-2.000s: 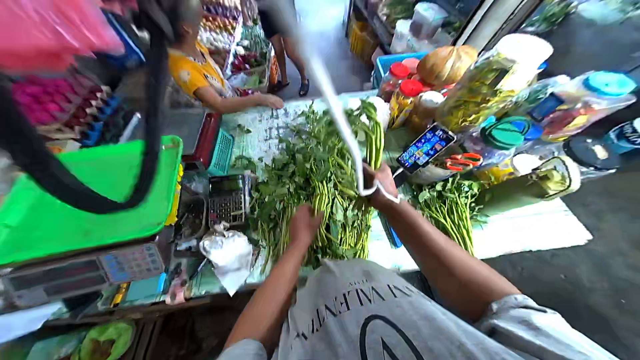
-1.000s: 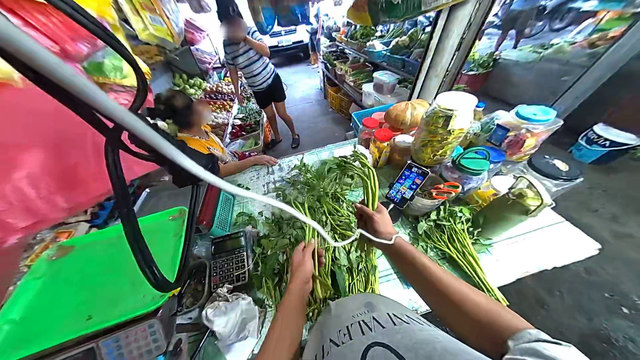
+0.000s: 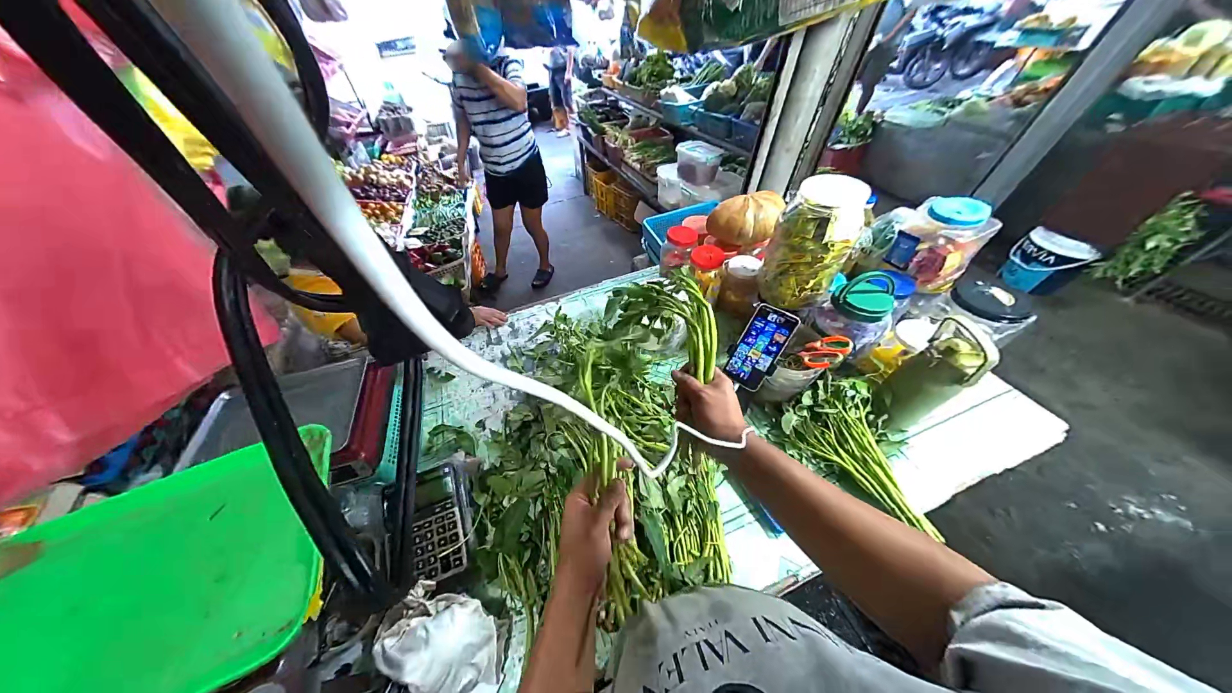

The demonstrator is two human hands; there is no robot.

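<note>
My right hand (image 3: 710,406) is closed around a bunch of green leafy stems (image 3: 701,332), which stands upright and bends over at the top. To its left, my left hand (image 3: 595,525) grips more thin stems (image 3: 604,452) above a large pile of leafy greens (image 3: 520,481) on the table. A separate bundle of long-stemmed greens (image 3: 861,448) lies to the right of my right forearm. A white cord (image 3: 539,390) hangs across the view, partly in front of the greens and over my right wrist.
Jars (image 3: 813,241), a squash (image 3: 746,218), a phone (image 3: 760,346) and orange-handled scissors (image 3: 826,352) stand beyond my right hand. At left are a green tray (image 3: 164,568), a calculator (image 3: 440,529) and hanging black cables (image 3: 260,385). A person in a striped shirt (image 3: 496,115) stands beyond the table.
My right hand has lifted its bunch of stems clear of the pile. The left hand also holds stems above the pile now. The view has tilted up.
</note>
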